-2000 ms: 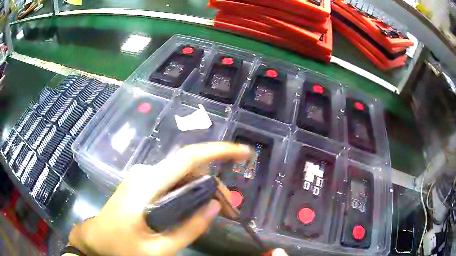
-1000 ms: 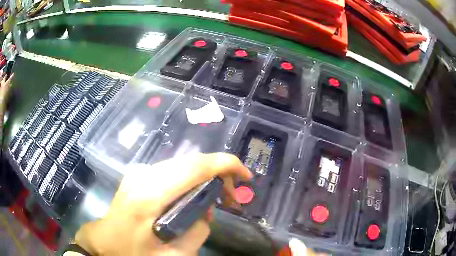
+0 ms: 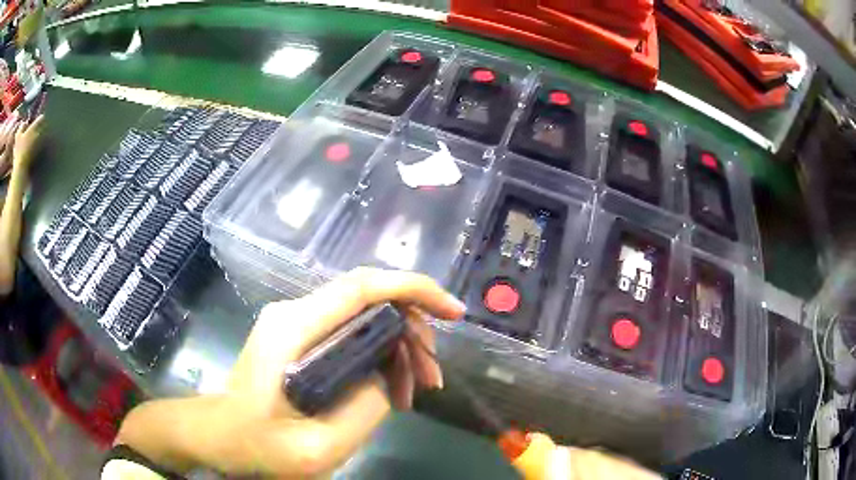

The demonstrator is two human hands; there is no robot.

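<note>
My left hand (image 3: 310, 384) is at the lower centre, in front of the stack of blister trays (image 3: 310, 262). It holds a black handset (image 3: 345, 358) on edge in its palm. My right hand (image 3: 573, 464) is cut off by the bottom edge and holds a screwdriver (image 3: 513, 443) with an orange-red handle. Its thin, blurred shaft points up and left toward the handset; whether the tip touches is hidden. The top tray has black handsets with red round stickers in most pockets. A white paper scrap (image 3: 430, 169) lies on a pocket holding no handset.
Rows of stacked black units (image 3: 141, 216) stand left of the trays. Red turnover trays (image 3: 563, 37) are piled beyond, at the green conveyor (image 3: 216, 56). A smartphone (image 3: 785, 380) and white cables (image 3: 826, 347) are at the right. Another person's arm (image 3: 14, 206) shows at the left edge.
The view has shifted, so the tray stack appears higher and its front side shows more. More of my right hand and the orange handle shows. My left hand still holds the handset.
</note>
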